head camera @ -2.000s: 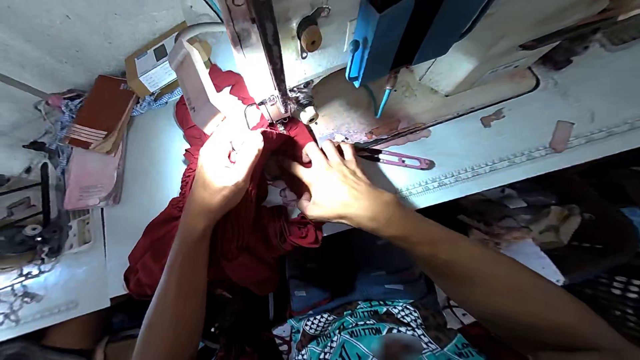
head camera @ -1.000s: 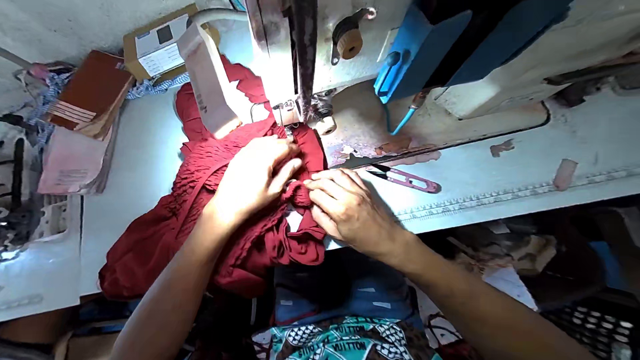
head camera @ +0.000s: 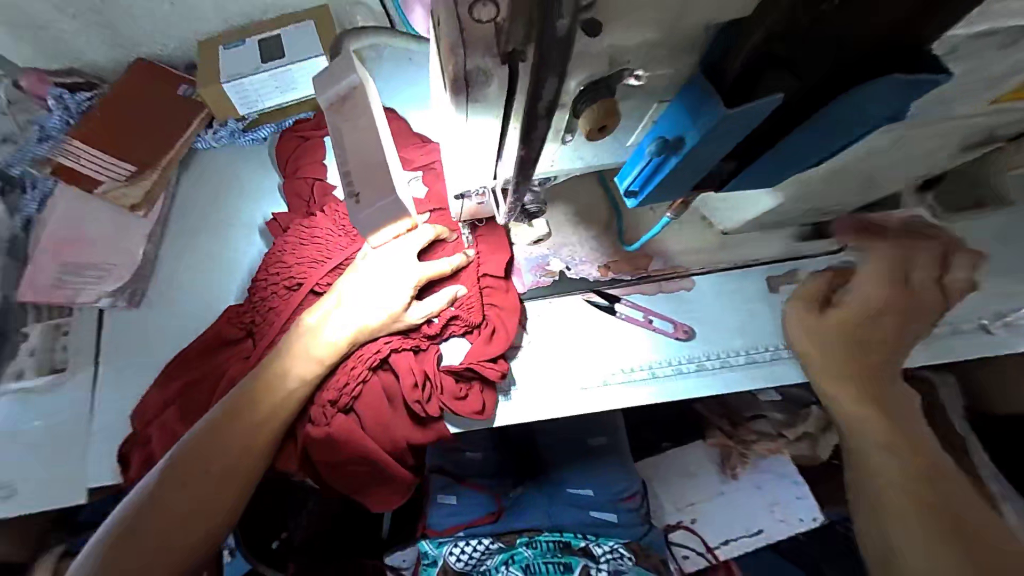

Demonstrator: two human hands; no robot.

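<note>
A dark red smocked fabric garment (head camera: 296,264) lies on the white sewing table, part of it under the presser foot (head camera: 466,234) of a sewing machine (head camera: 472,96). My left hand (head camera: 400,276) rests on the cloth with fingers spread, just left of the needle area. Blurred and raised over the right part of the table, my right hand (head camera: 872,296) has its fingers curled near the machine body; whether it holds anything cannot be made out. Between the hands, pink-handled thread snips (head camera: 644,317) lie on the table below the machine bed.
A blue metal bracket (head camera: 680,144) is mounted on the machine. A pale angled strip (head camera: 364,144) stands over the garment's left part. Behind are a cardboard box (head camera: 268,64) and a brown notebook (head camera: 132,124). Folded blue cloth (head camera: 544,472) lies below the table edge.
My right hand has left the red cloth and moved right, over the table by the machine body. My left hand's fingers have spread flat on the cloth.
</note>
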